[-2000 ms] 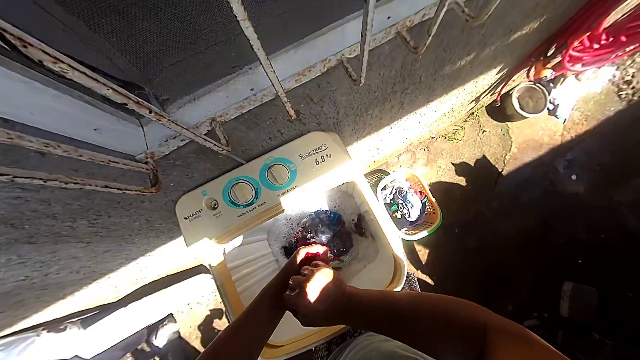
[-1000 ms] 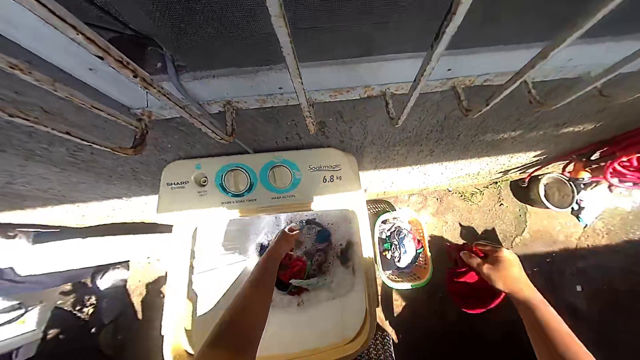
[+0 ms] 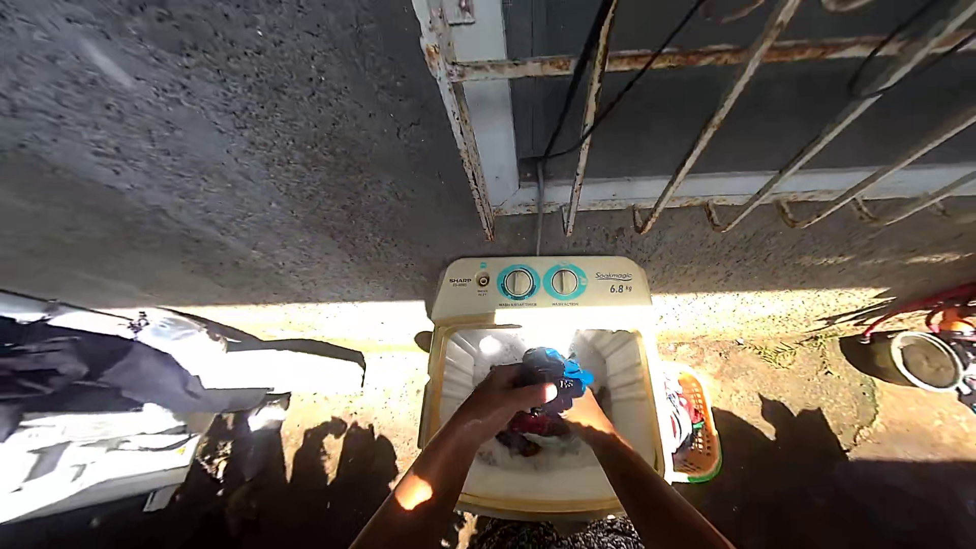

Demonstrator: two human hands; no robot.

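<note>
A cream Sharp washing machine [image 3: 625, 313] stands below me, its tub open at the top and holding sudsy water. Over the tub, my left hand [image 3: 499, 393] grips a bundle of dark and bright blue wet cloth [image 3: 560, 370] from the left. My right hand [image 3: 587, 415] closes on the same bundle from the right, its fingers partly hidden by the fabric. Dark red cloth [image 3: 537, 423] lies or hangs just beneath the hands; which of the two is unclear. Two dial knobs [image 3: 564, 282] with turquoise rings sit on the control panel beyond.
An orange plastic basket [image 3: 705, 427] with clothes stands against the machine's right side. Rusty window bars [image 3: 717, 130] project from the wall above. Farther right is a round container [image 3: 926, 362] near red hose. Fabric and a pale, brightly lit object [image 3: 99, 457] lie at left.
My right hand has come from a red cloth at the right of the basket to the tub. Both hands now hold the blue bundle. The view has swung markedly.
</note>
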